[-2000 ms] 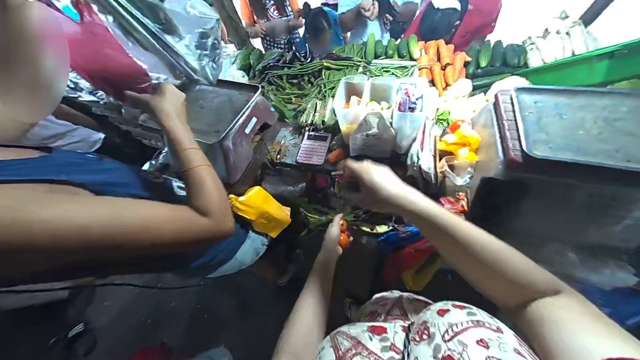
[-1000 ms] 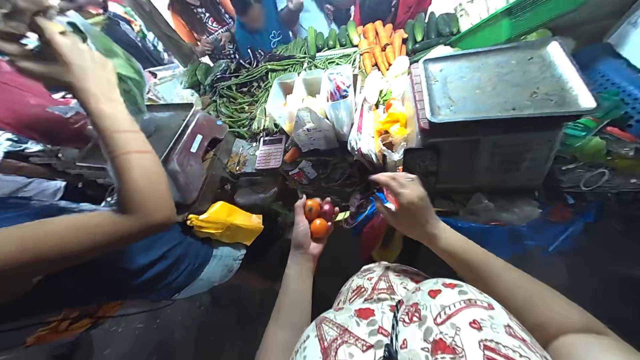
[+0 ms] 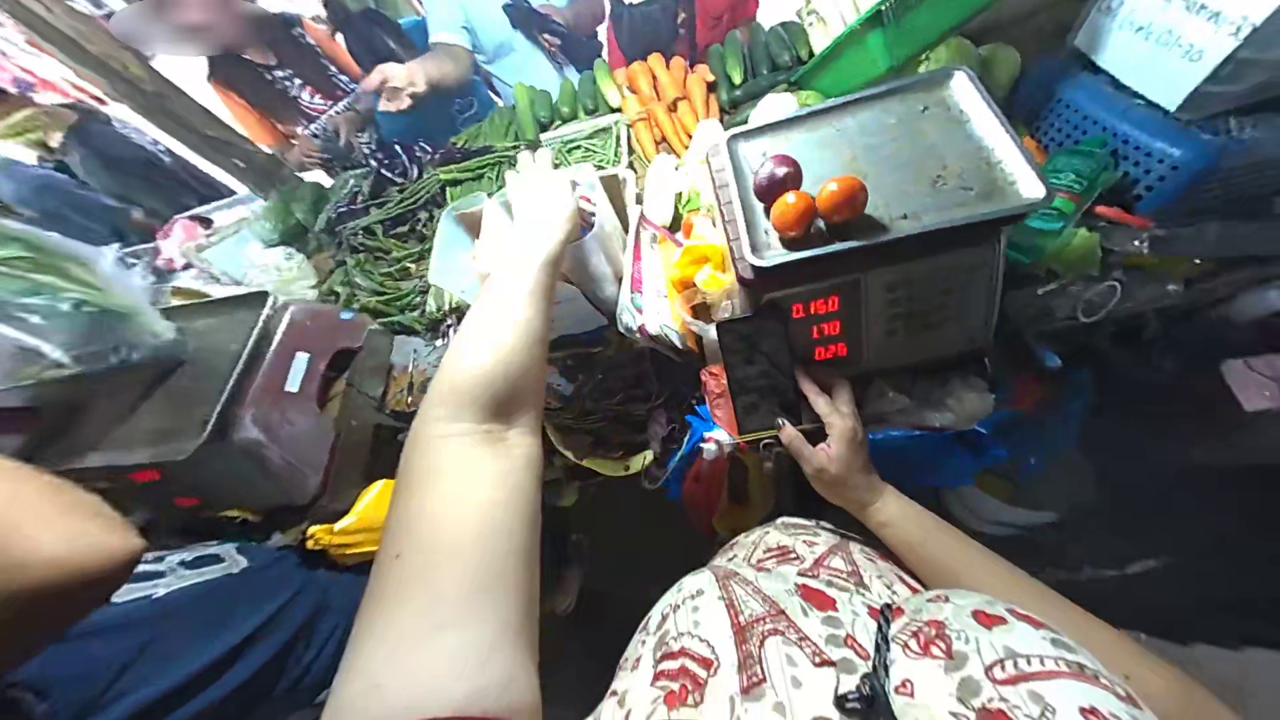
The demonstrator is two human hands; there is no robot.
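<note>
On the metal tray (image 3: 930, 160) of a digital scale (image 3: 900, 300) lie a red onion (image 3: 777, 179) and two tomatoes (image 3: 842, 200), close together. Red digits glow on the scale's front. My left hand (image 3: 535, 210) reaches forward over white plastic containers (image 3: 600, 235); it is overexposed, so whether it touches or holds anything cannot be told. Below the scale's display, my right hand (image 3: 835, 440) has its fingers apart at the lower edge of a dark flat panel (image 3: 762, 375); its exact contact is unclear.
Carrots (image 3: 665, 95), cucumbers (image 3: 735, 60) and long green beans (image 3: 390, 240) line the stall's back. At left stand a second scale (image 3: 290, 400) and a yellow plastic bag (image 3: 360, 520), beside another person's arm (image 3: 60, 560). A blue basket (image 3: 1120, 130) is at right.
The onion and tomatoes, in my left hand one second ago, now lie on the scale tray. My left hand has moved forward to the containers. The view has shifted.
</note>
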